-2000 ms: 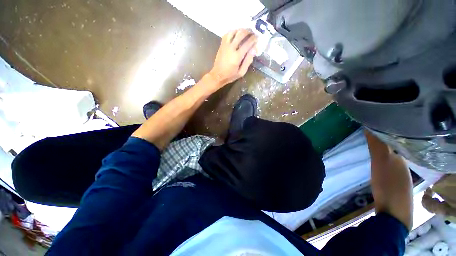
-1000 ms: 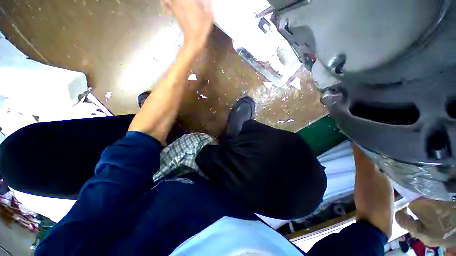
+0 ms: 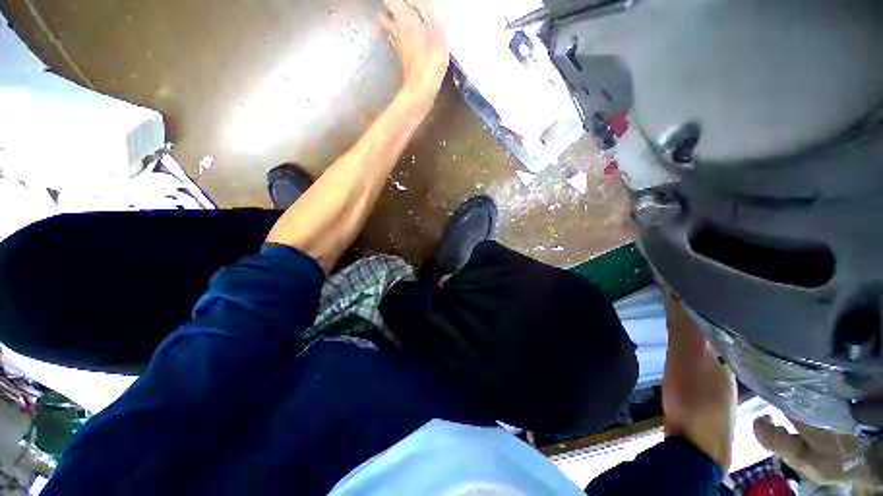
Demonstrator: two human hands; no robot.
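The grey motor body of the cutting machine (image 3: 745, 126) fills the upper right. Below it, the shiny base plate (image 3: 532, 160) shows beside the white fabric lay (image 3: 471, 34) at the top. My left hand (image 3: 414, 37) is at the top edge, against the left side of the white lay, fingers apart and partly cut off by the frame. I see nothing held in it. My right forearm reaches up behind the motor at the right; the right hand itself is hidden by the machine.
The scuffed brown surface (image 3: 223, 68) carries small white scraps (image 3: 578, 180). My shoes rest on it, below the lay. A thick white stack (image 3: 87, 136) lies at the left. A green strip (image 3: 615, 271) is at the right. Part of another person's hand (image 3: 799, 450) shows at the lower right.
My left hand first left the base plate area for the upper left, then came back right to the lay's edge. The motor sits slightly lower in view.
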